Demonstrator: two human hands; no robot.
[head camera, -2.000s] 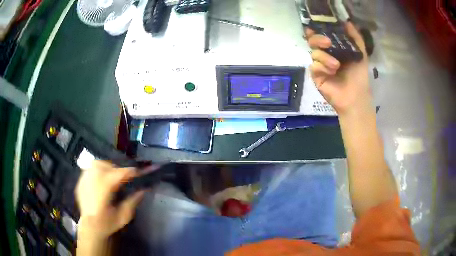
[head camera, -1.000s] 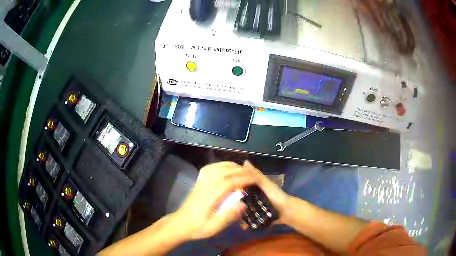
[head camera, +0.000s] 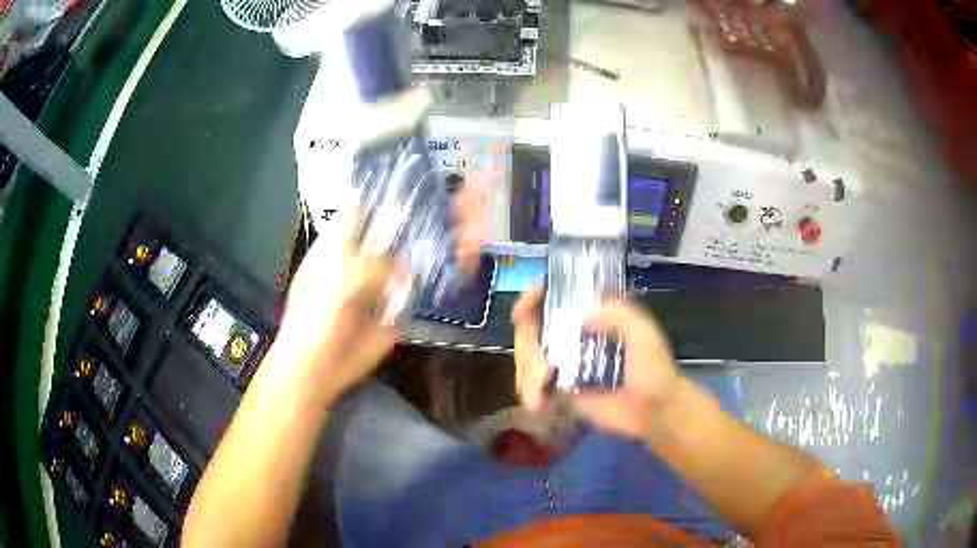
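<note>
My left hand holds an open flip phone, keypad half in the fingers and the other half pointing up and away over the machine's left front. It is blurred by motion. My right hand holds a second open flip phone by its keypad half, with its pale upper half standing in front of the touchscreen. The two phones are apart. The white test machine lies behind them, with a metal fixture on its top left.
A black phone tray with several phones is at the left on the green bench. A smartphone lies partly hidden under the machine front. The dark shelf runs before the machine. A fan is at top left. A red button is at right.
My hands were together low in front of me around a phone; now they are apart and further forward, each with an open phone. The spanner seen earlier on the shelf no longer shows.
</note>
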